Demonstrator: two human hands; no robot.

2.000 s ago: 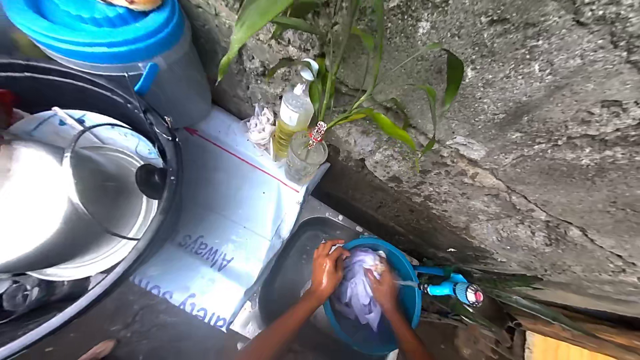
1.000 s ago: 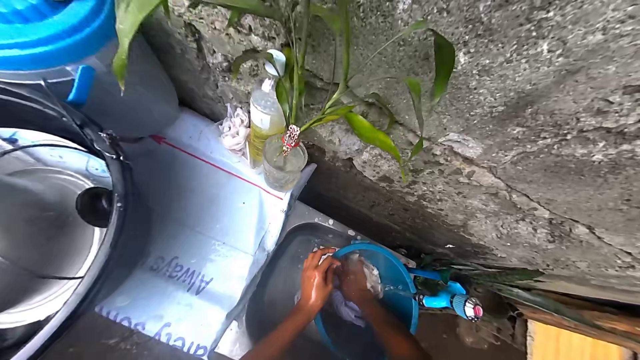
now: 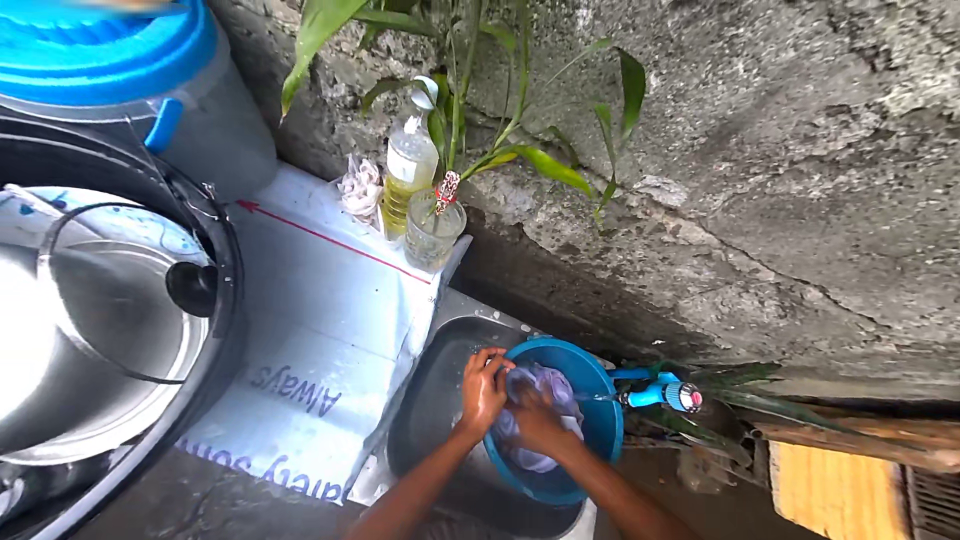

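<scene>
A blue plastic basin [image 3: 596, 457] rests tilted in a metal sink [image 3: 427, 420], with wet, pale lilac cloth [image 3: 556, 390] bunched inside. My left hand [image 3: 486, 386] is at the basin's left rim, fingers bent, beside the cloth; whether it grips the rim or cloth is unclear. My right hand [image 3: 534, 420] is down in the basin on the cloth, its fingertips blurred and partly hidden. A blue faucet [image 3: 660, 394] at the right runs a thin stream of water into the basin.
Left of the sink lies a white printed sheet [image 3: 300, 315], bearing a soap bottle [image 3: 409, 172], a glass with a plant [image 3: 435, 232] and a mesh scrubber [image 3: 360, 187]. A black tub [image 3: 225, 300] with metal pots and a blue-lidded bucket [image 3: 240, 112] stand farther left. A concrete wall [image 3: 750, 187] rises behind.
The cloth shows more in the basin now than one second ago, when my hands were close together over it. My hands are now farther apart.
</scene>
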